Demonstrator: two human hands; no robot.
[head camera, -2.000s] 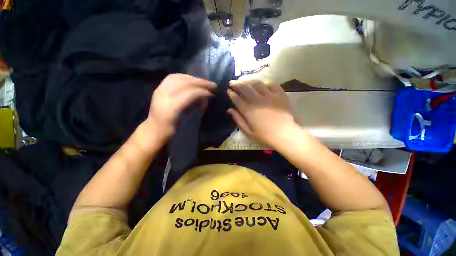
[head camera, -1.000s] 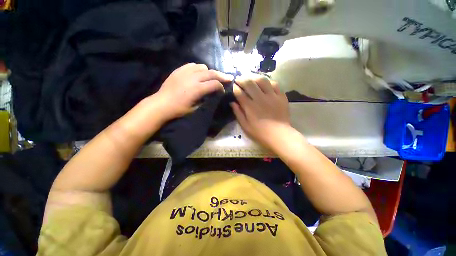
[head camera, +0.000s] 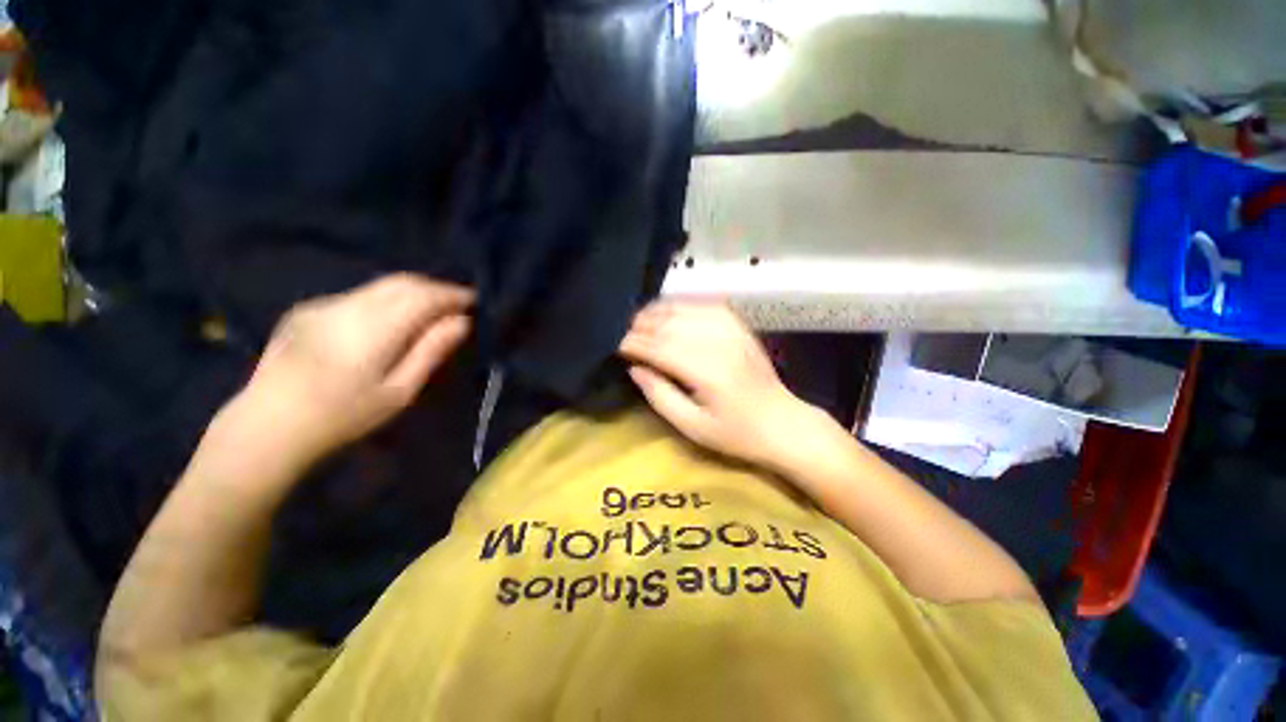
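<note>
Black garment cloth (head camera: 296, 169) is heaped over the left of the table and runs down toward my lap. A flatter black section (head camera: 585, 212) lies along the pale machine bed (head camera: 917, 212), its right edge near the needle area at the top. My left hand (head camera: 370, 346), slightly blurred, is at the cloth left of this section, fingertips on or close to it. My right hand (head camera: 705, 370) pinches the section's lower right edge at the table's front edge. The presser foot is mostly cut off by the top edge.
A blue tray (head camera: 1216, 254) with a white ring-shaped item and a red-handled tool is at the right. Below the table are white papers (head camera: 959, 409), a red bin (head camera: 1135, 480) and a blue stool (head camera: 1178, 656). A thin pale tape (head camera: 488, 418) hangs near my lap.
Both hands have moved from near the needle down toward my body, and they are farther apart. The black cloth now reaches over the front edge. The view has shifted, leaving the machine head mostly out.
</note>
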